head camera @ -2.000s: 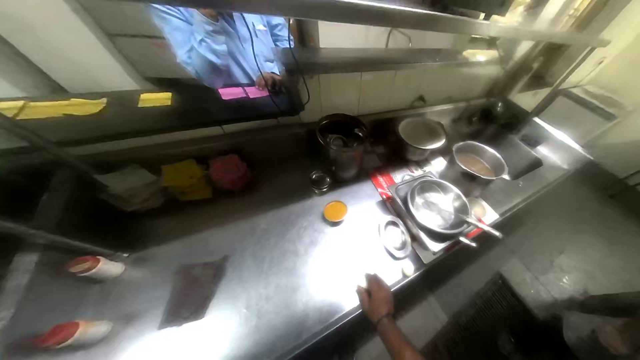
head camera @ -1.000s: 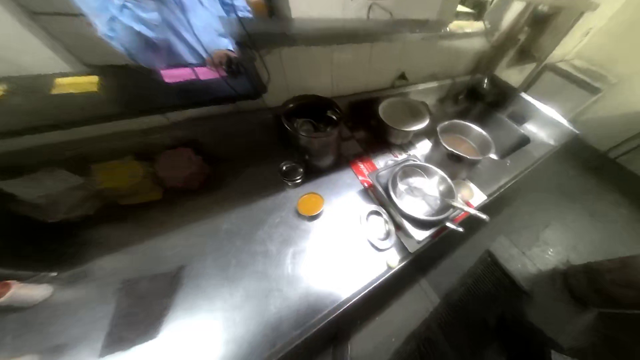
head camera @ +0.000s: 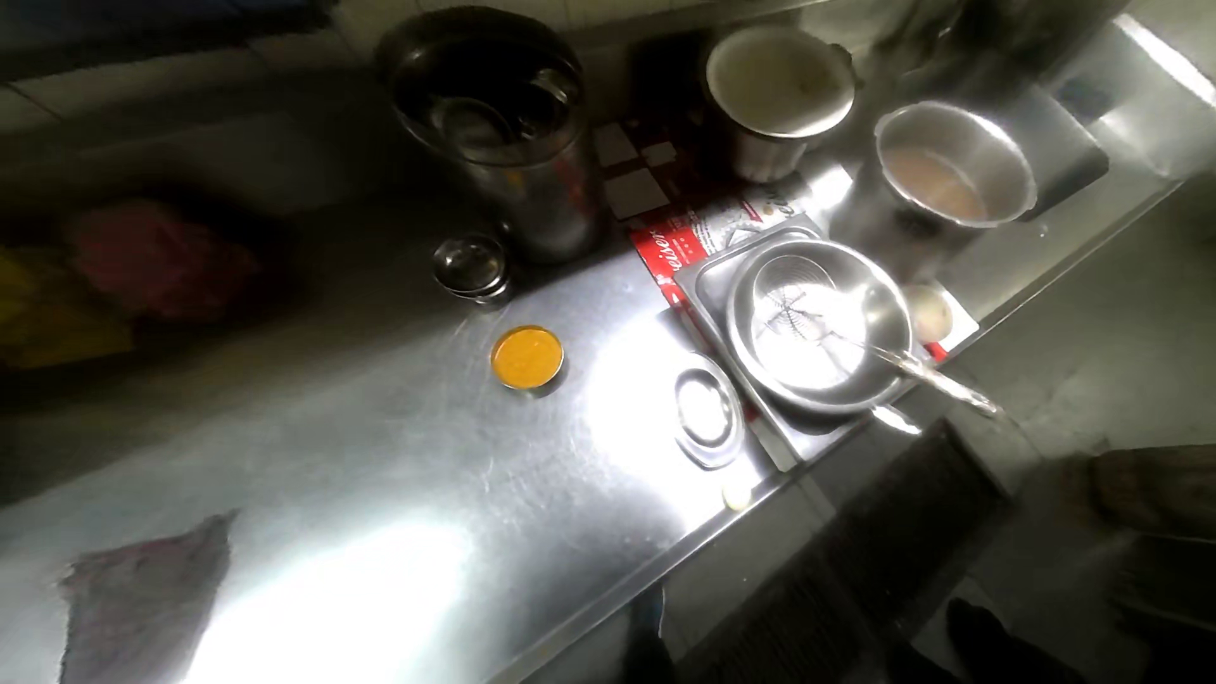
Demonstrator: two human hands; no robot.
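Note:
Neither my left hand nor my right hand shows in the head view. On the steel counter point(head camera: 408, 427) stands a small steel bowl of orange sauce point(head camera: 527, 358), with small stacked steel bowls point(head camera: 470, 268) behind it. A steel pan point(head camera: 885, 309) with a long-handled wire skimmer point(head camera: 796, 293) in it rests on a rectangular steel tray point(head camera: 705, 275). Left of this tray lies a shiny steel dish point(head camera: 708, 410). A small pale round thing point(head camera: 737, 495) lies near the counter's front edge.
At the back stand a tall steel container point(head camera: 551, 204) holding utensils and a covered pot point(head camera: 779, 81). A pot with brownish contents point(head camera: 955, 166) stands farther right. A dark cloth point(head camera: 147, 603) lies at left; pink point(head camera: 157, 256) and yellow bundles point(head camera: 57, 313) are behind.
A hand reached over the counter's front edge two seconds ago and is out of view in the later frames. The view has moved closer to the counter, and the person in blue is out of it.

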